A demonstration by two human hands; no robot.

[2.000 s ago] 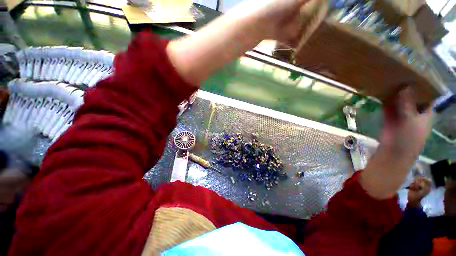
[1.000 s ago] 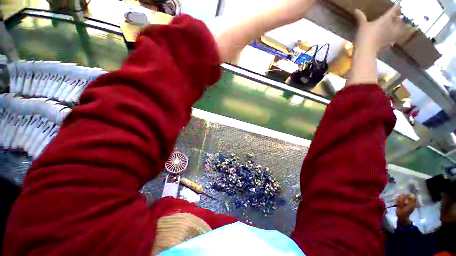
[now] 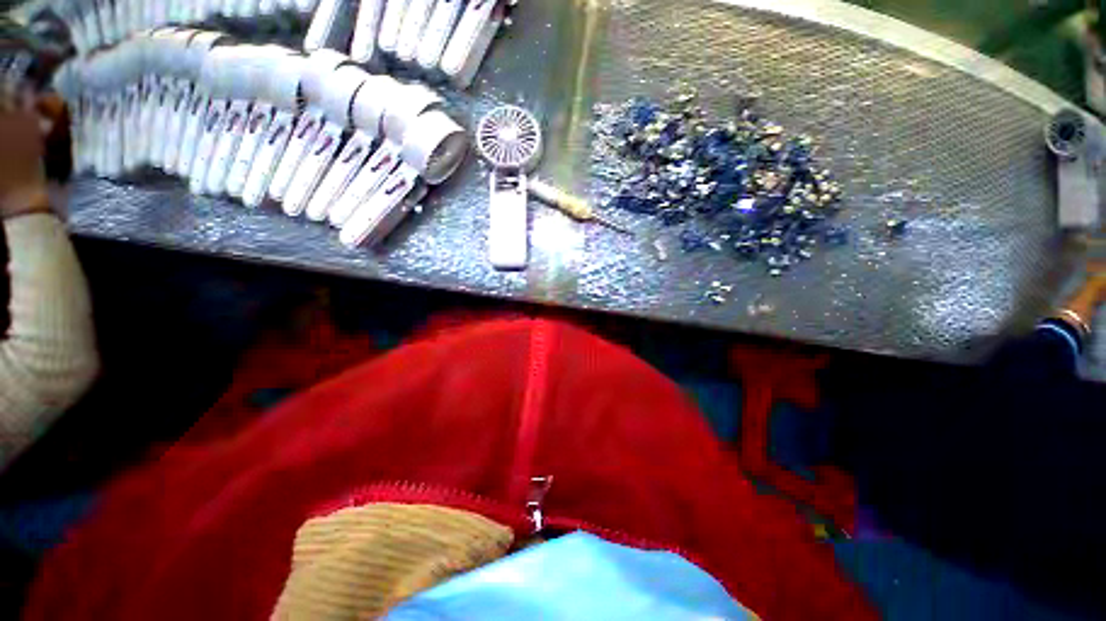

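Neither of my hands is in view. A white handheld fan [image 3: 508,218] lies on the bubble wrap in front of me, its round spoked head away from me and its handle toward me. A thin tool with a yellowish handle [image 3: 565,200] lies just right of the fan, its dark tip pointing right. A loose pile of small blue, silver and gold parts [image 3: 728,182] lies right of the tool, with a few pieces scattered around it.
Rows of white fans [image 3: 261,152] stand close together at the left. Another fan [image 3: 1067,170] is at the far right. A person's light sleeve [image 3: 46,315] is at the left edge, a dark sleeve [image 3: 1031,358] at the right. Bubble wrap [image 3: 958,158] covers the bench.
My raised arms have left the picture, and so has the brown box. The view has tilted down, and the fan, tool and pile now show higher up.
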